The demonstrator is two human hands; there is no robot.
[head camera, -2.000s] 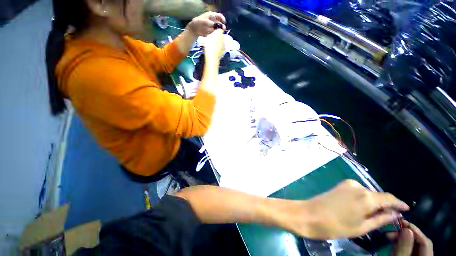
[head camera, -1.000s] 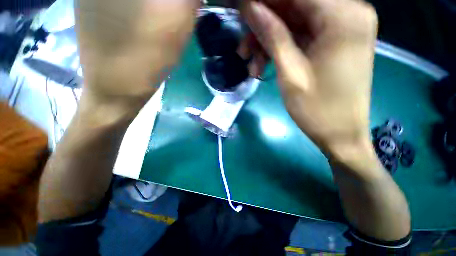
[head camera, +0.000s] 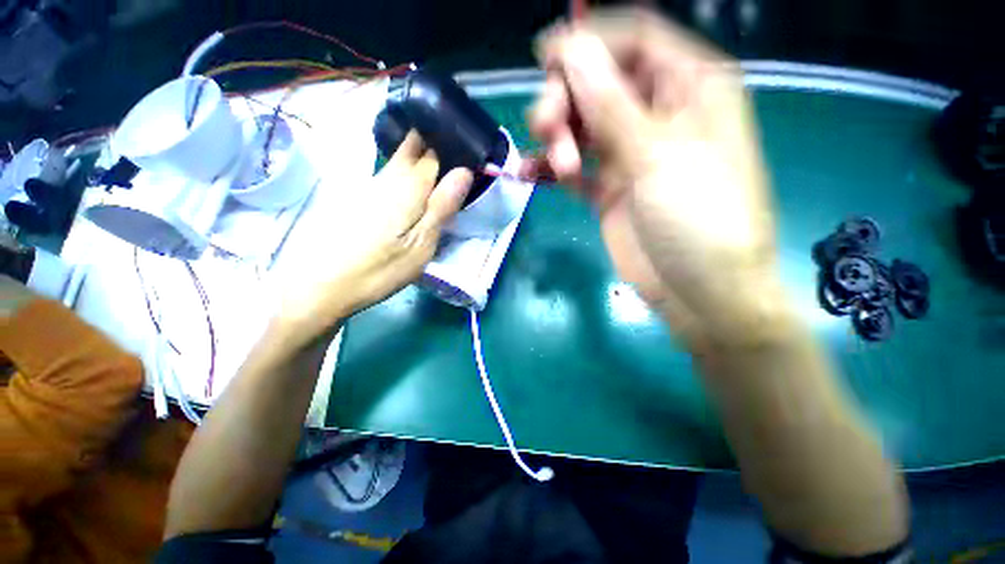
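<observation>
My left hand [head camera: 380, 226] holds a glossy black inner shell [head camera: 446, 119] over the open cup of a white housing [head camera: 485, 220]. The housing lies tilted on the green mat, its white tail cable [head camera: 492, 386] hanging over the front edge. My right hand [head camera: 661, 165] is raised to the right of the shell and blurred. Its fingers are pinched on a thin red lead wire [head camera: 516, 174] that runs to the shell's open end. The far wire end is hidden.
White round housings [head camera: 182, 132] with loose lead wires lie on the white sheet [head camera: 237, 259] at left. Black retaining rings [head camera: 857, 275] cluster on the green mat [head camera: 617, 408]. Larger black shells [head camera: 975, 143] lie far right. An orange sleeve [head camera: 83, 386] is at left.
The view has swung from the neighbouring worker to my bench spot. My left hand has come down onto the black shell, which now sits tilted. More white housings show at left.
</observation>
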